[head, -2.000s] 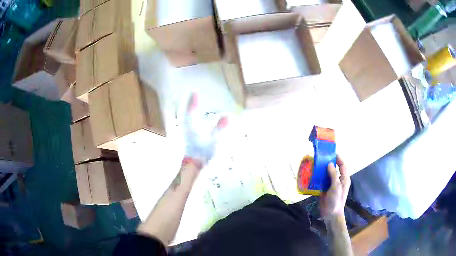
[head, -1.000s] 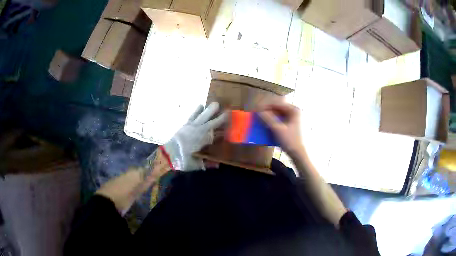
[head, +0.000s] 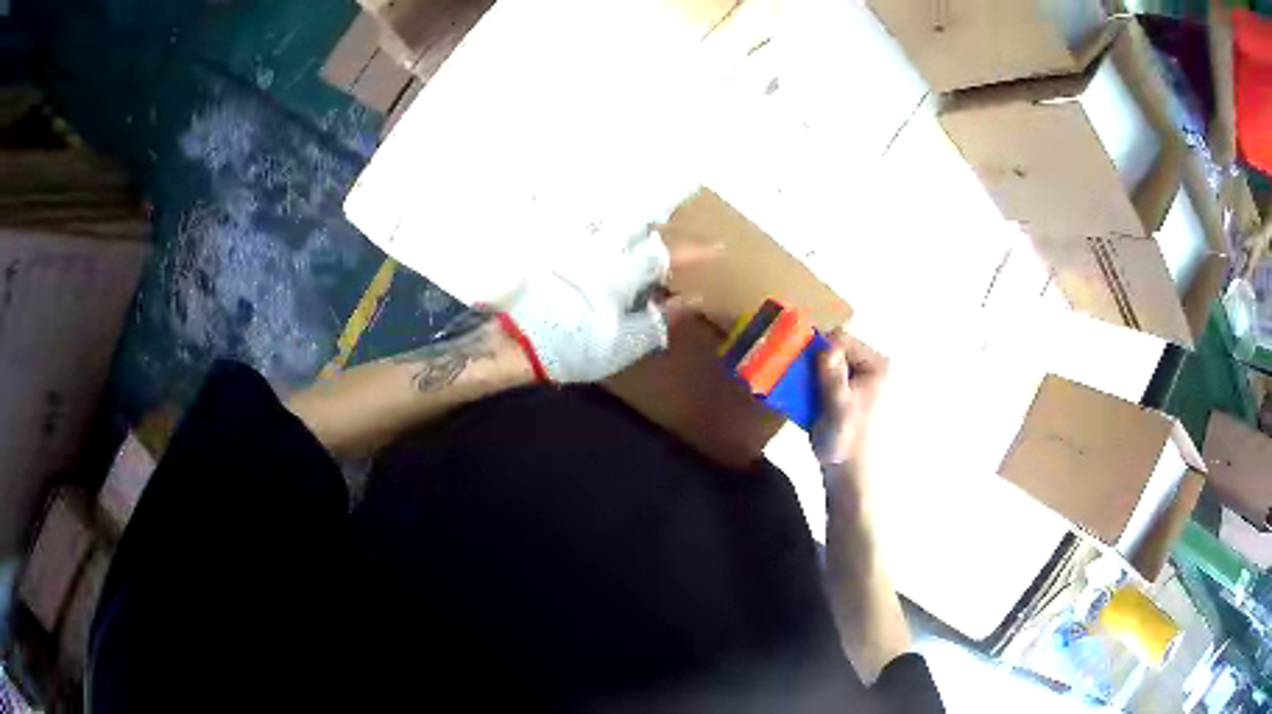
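A brown carton stands at the table's near edge, against my body, with brown panels on its top. My left hand, in a white knit glove with a red cuff and bare fingertips, rests on the carton's left side, fingers spread. My bare right hand holds the blue tape dispenser, its orange-red front end over the carton's right part. Whether tape is on the carton cannot be told. The carton's near side is partly hidden by my body and hands.
The white table runs to the right. Open cartons stand at its far right, and another carton at the right end. A yellow roll lies beyond the edge. A large box stands on the floor at left.
The view has turned, so the carton now appears slanted. The dispenser has moved rightward from the carton's middle. My left hand remains at the carton's left side.
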